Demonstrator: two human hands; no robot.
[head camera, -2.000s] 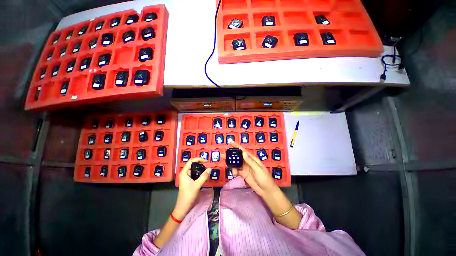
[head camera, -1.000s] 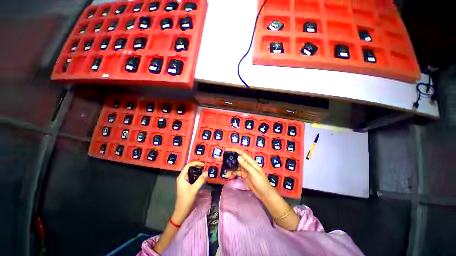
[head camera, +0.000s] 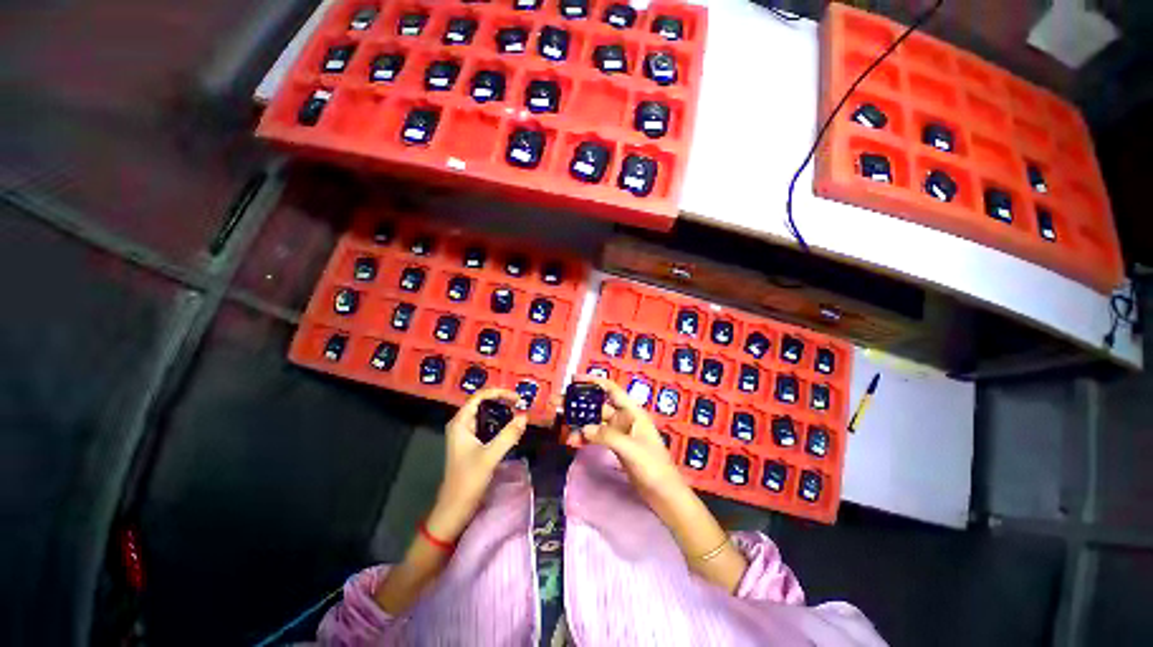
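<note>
My left hand (head camera: pixel 478 445) holds a dark smartwatch body (head camera: pixel 494 420) between thumb and fingers. My right hand (head camera: pixel 635 442) holds another smartwatch body (head camera: pixel 584 405) upright, its screen lit with small icons. Both are held close together above the near edge of the lower trays. The lower right orange-red foam tray (head camera: pixel 612 298) holds many black watch bodies with white marks; its far left pockets are empty. The lower left foam tray (head camera: pixel 316 341) also holds many watch bodies.
A raised white shelf (head camera: pixel 746 139) bears a fuller foam tray (head camera: pixel 693 95) at left and a sparser one (head camera: pixel 1085 190) at right. A black cable (head camera: pixel 816 145) hangs over its edge. A yellow and dark pen (head camera: pixel 865 402) lies on the white bench (head camera: pixel 917 442).
The view has turned left, so trays and shelf appear shifted right and tilted. Both hands still hold their watch bodies. The right one's screen icons show, went dark a second ago, and show again.
</note>
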